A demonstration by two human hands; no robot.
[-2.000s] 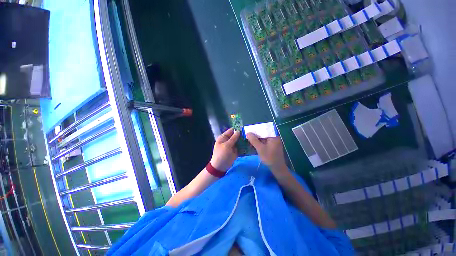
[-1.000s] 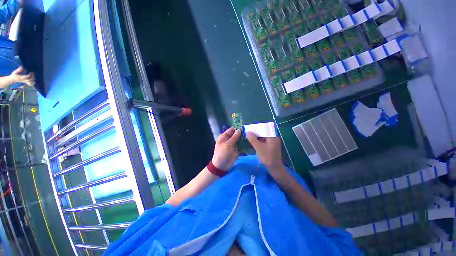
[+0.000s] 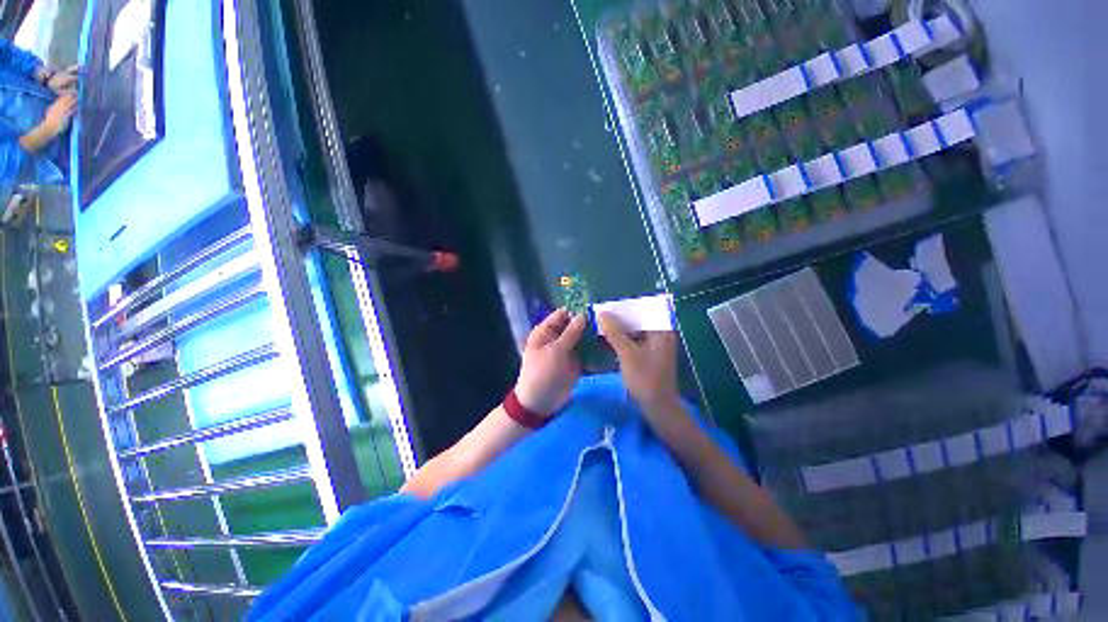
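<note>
My left hand point(image 3: 549, 365), with a red band at the wrist, holds a small green circuit board point(image 3: 575, 292) upright between thumb and fingers in front of my body. My right hand point(image 3: 640, 356) pinches a short white flat cable point(image 3: 639, 314) with blue ends. The cable's left end meets the board's right edge; whether it sits in the connector is too small to tell. The fingers cover the lower part of the board.
A tray of green boards point(image 3: 778, 231) with fanned white-blue cables lies at the upper right, another point(image 3: 778, 486) at the lower right. Between them are a banded grey sheet point(image 3: 787, 334) and white-blue scraps point(image 3: 887, 295). Left are a roller conveyor point(image 3: 219, 492), a panel on a blue pad point(image 3: 182, 201) and another person's hands.
At the far left, the dark panel has come down flat onto the blue pad, and the other person's hands are now at its far side. My hands have barely moved.
</note>
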